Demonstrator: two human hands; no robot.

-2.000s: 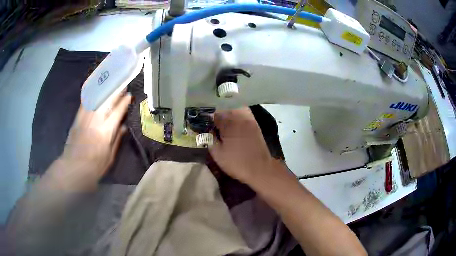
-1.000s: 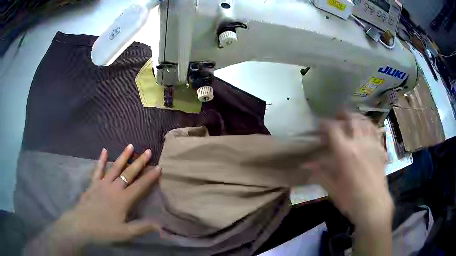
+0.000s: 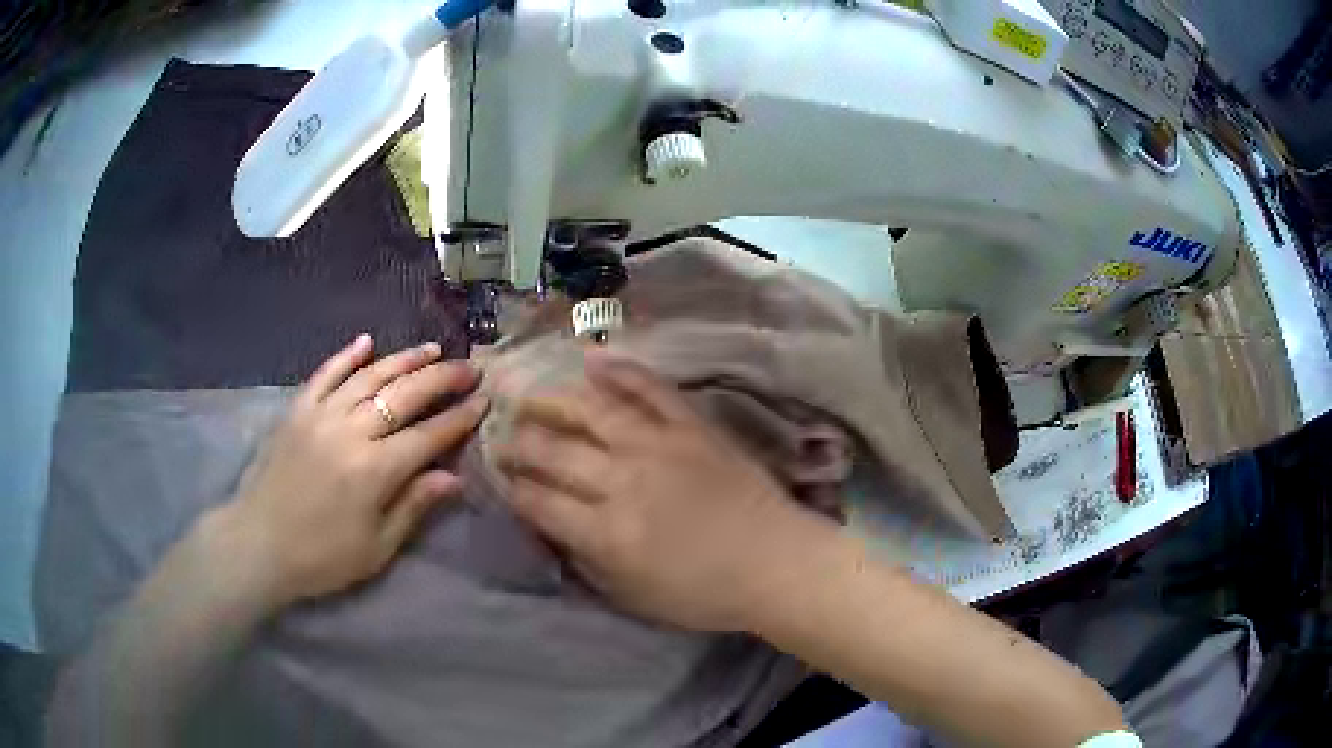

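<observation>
A grey-mauve garment panel [image 3: 482,643] lies across the front of the table, with a dark ribbed panel [image 3: 249,263] behind it on the left. A tan fabric piece [image 3: 877,380] lies folded and rumpled under and right of the needle area. An edge of an olive patch [image 3: 409,178] shows left of the machine head. My left hand [image 3: 351,468] lies flat on the cloth, fingers spread, just front-left of the presser foot [image 3: 485,310]. My right hand [image 3: 628,482], slightly blurred, rests on the cloth in front of the needle area; whether its fingers pinch cloth is unclear.
The white JUKI machine head [image 3: 818,132] spans the back. A white paddle [image 3: 322,139] juts out at its left. A thin red tool [image 3: 1125,455] lies at the right of the bed, beside brown cardboard [image 3: 1227,365]. A control panel [image 3: 1125,44] stands at upper right.
My right hand has moved from the far right back to the needle area. The tan piece now lies folded right of the needle. My left hand has shifted slightly up, and the olive patch is mostly hidden.
</observation>
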